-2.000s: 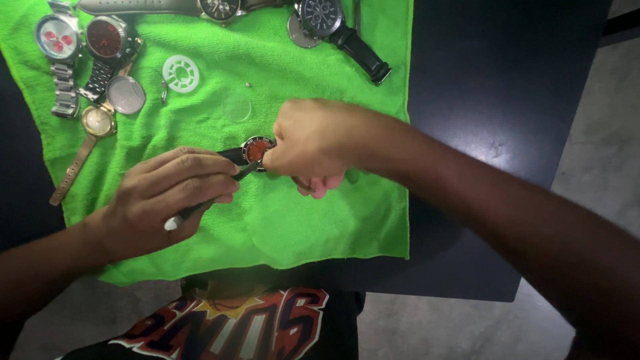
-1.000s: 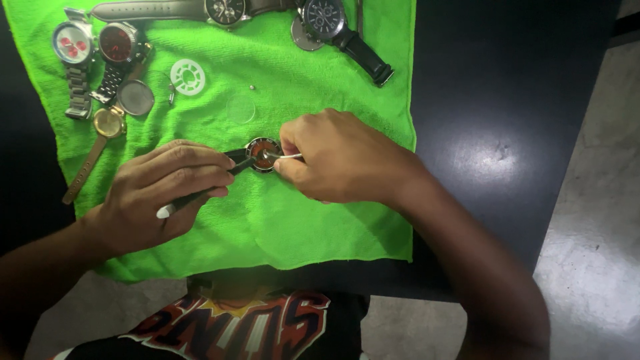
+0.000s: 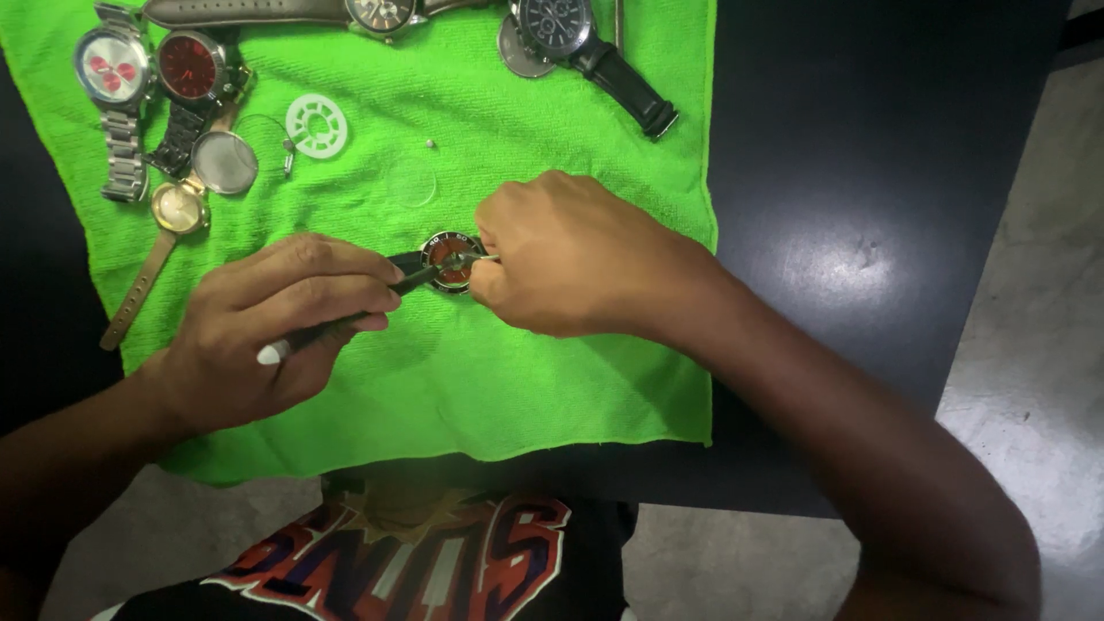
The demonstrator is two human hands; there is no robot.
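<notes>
A wristwatch with a red-orange dial and a dark bezel (image 3: 449, 262) lies face up on a green cloth (image 3: 483, 397). From its left side, my left hand (image 3: 276, 328) grips a slim black pen-like tool with a white end (image 3: 323, 330), its tip at the dial. On the right, my right hand (image 3: 578, 259) pinches a small metal tool (image 3: 485, 257) that reaches over the dial's centre. The fingers hide most of that tool, so its kind cannot be told. Part of the watch's black strap shows beside my left fingertips.
Several other watches lie along the cloth's top and left, among them a silver one (image 3: 112, 69), a red-dialled one (image 3: 188, 67) and a black-strapped one (image 3: 552, 21). A white plastic ring (image 3: 316, 127), a round metal disc (image 3: 225, 162), a clear disc (image 3: 412, 183) and a tiny part (image 3: 430, 144) lie above my hands.
My right hand covered part of the dial two seconds ago; it has shifted right, and its metal tool now shows over the dial. My left hand keeps its black tool at the watch.
</notes>
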